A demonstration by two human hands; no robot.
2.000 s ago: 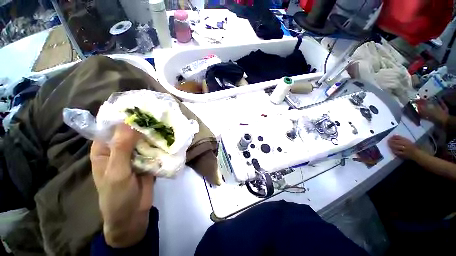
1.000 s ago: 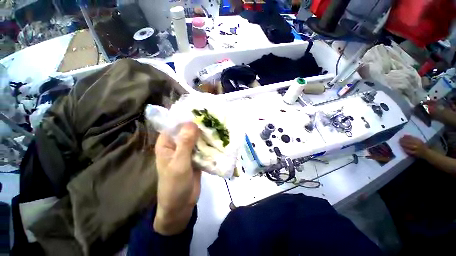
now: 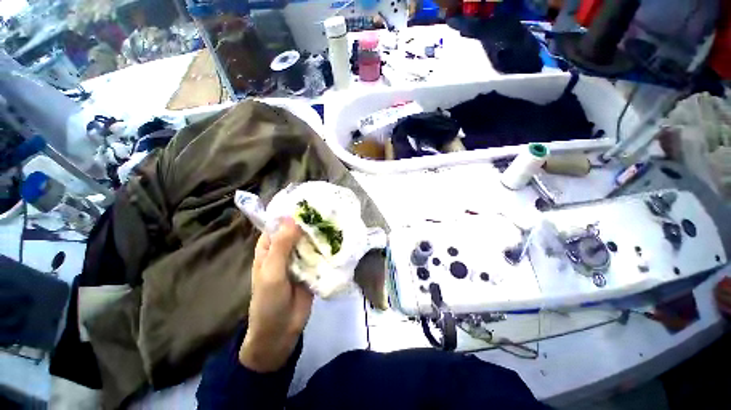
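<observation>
My left hand (image 3: pixel 276 300) is raised in front of the table and shut on a white bun (image 3: pixel 327 232) with green leafy filling. A thin, crinkled plastic bag (image 3: pixel 252 207) wraps the bun, with a loose end sticking out to the left. The bun is right of my fingertips, its filling facing up towards me. The dark blue sleeve shows at the wrist. My right hand is not in view.
A brown garment (image 3: pixel 200 240) lies left and behind my hand. A white sewing machine (image 3: pixel 497 272) is to the right, with a thread cone (image 3: pixel 526 166) behind it. A white trough (image 3: pixel 369 164) holds black cloth. A blue-capped bottle (image 3: pixel 68 204) is far left.
The view has turned left, so the machine and trough sit further right in the picture and the blue-capped bottle shows. My left hand still holds the bun. The other person's hand is nearly out of view.
</observation>
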